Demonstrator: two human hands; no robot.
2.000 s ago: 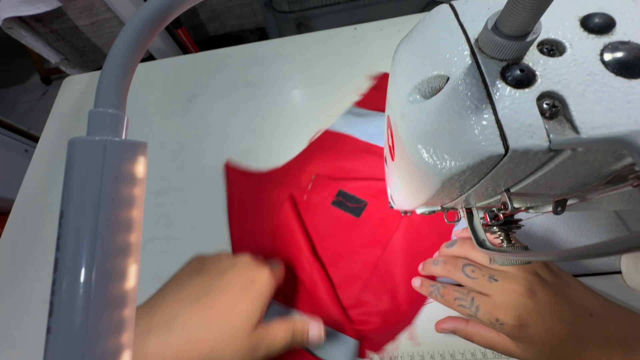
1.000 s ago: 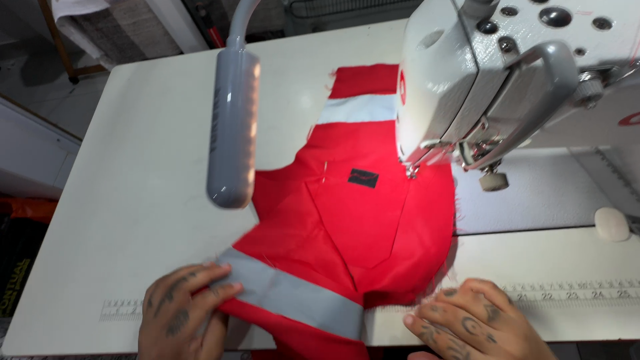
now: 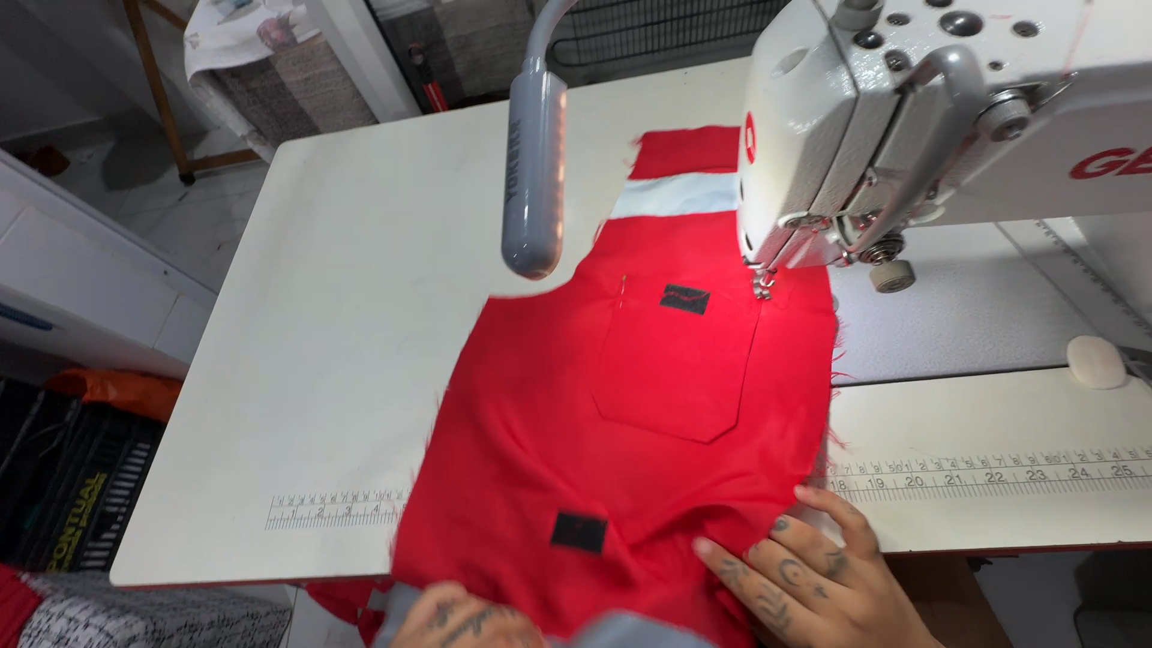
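A red fabric garment panel (image 3: 513, 387) with frayed edges lies across the sewing machine table, its upper right part under the presser foot (image 3: 763, 284). It bears a sewn patch pocket (image 3: 675, 369), a small black patch (image 3: 685, 299) at the pocket's top and a second black patch (image 3: 579, 532) lower down. A pale reflective strip (image 3: 675, 195) crosses its far end. My left hand (image 3: 472, 621) is on the near edge by a grey strip, partly cut off by the frame; its fingertips are hidden. My right hand (image 3: 810, 576) grips the panel's near right edge between thumb and fingers.
The white sewing machine head (image 3: 810, 117) stands at the right. A grey lamp (image 3: 533, 180) hangs over the table (image 3: 315, 315). Rulers (image 3: 981, 477) run along the near edge. A white oval object (image 3: 1096, 362) lies at the right. Black crates (image 3: 72, 477) stand at the lower left.
The panel's near part, with a grey strip across it a second ago, now lies spread toward me, showing the second black patch. My left hand has moved right, my right hand onto the fabric.
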